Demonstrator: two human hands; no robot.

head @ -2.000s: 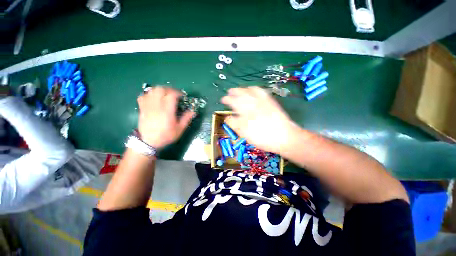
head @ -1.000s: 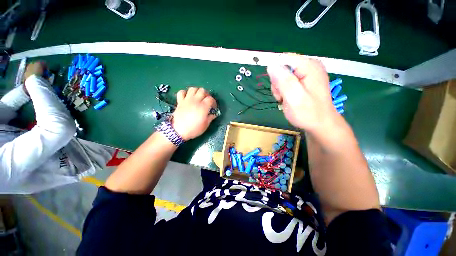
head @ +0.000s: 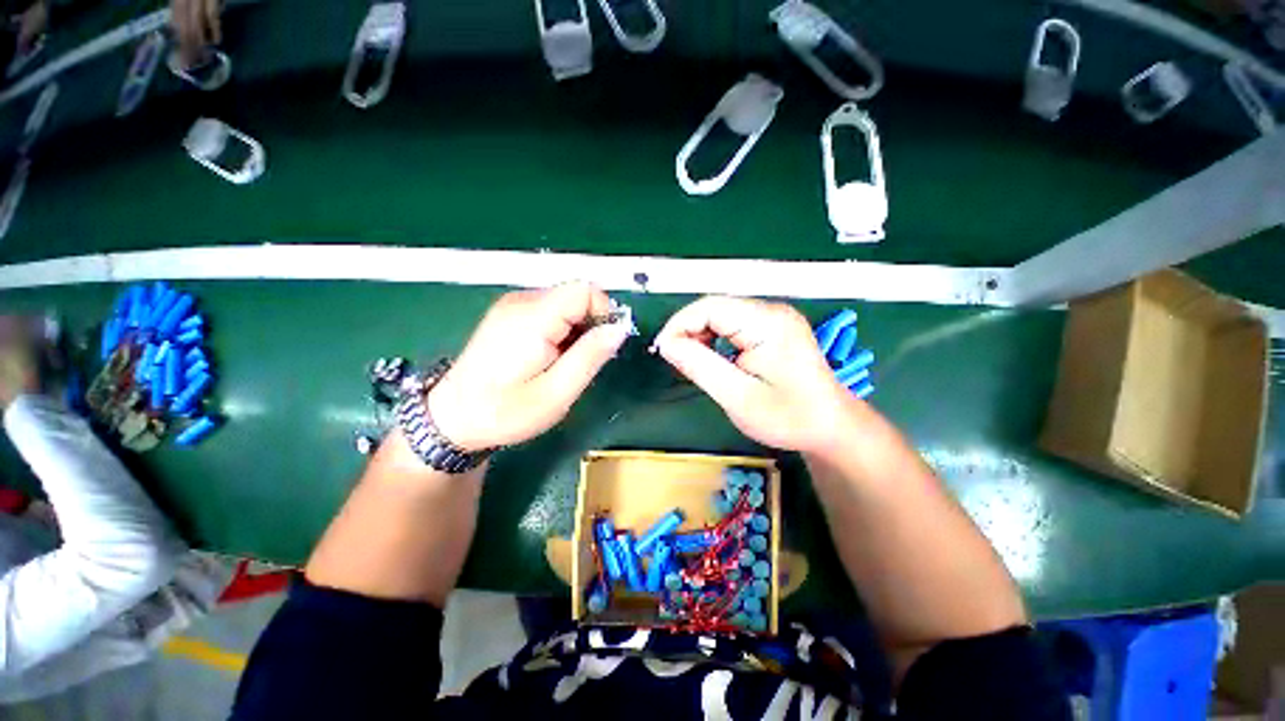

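Note:
My left hand (head: pixel 529 366) pinches a small whitish-grey piece (head: pixel 622 320), which looks like a circuit board, between thumb and fingertips. My right hand (head: pixel 754 369) is just to its right, thumb and index fingertips together at a tiny pale piece (head: pixel 655 347), too small to name. The fingertips of the two hands are a small gap apart. The open battery box (head: pixel 610 471) is below the hands at my lap, with blue cells (head: pixel 660 533) and tangled red leads (head: pixel 712 571) inside. More blue cells (head: pixel 846 352) lie behind my right hand, which partly hides them.
Small boards and leads (head: pixel 389 378) lie beside my left wrist. A pile of blue cells (head: pixel 169 352) is at the left, near another person's white sleeve (head: pixel 71 493). White plastic housings (head: pixel 855 176) lie beyond the white rail (head: pixel 465 265). An open cardboard box (head: pixel 1156 395) stands at right.
My hands have come together above the box; the right moved in from the pile at right, the left rose off the bench. The view has shifted, showing more housings.

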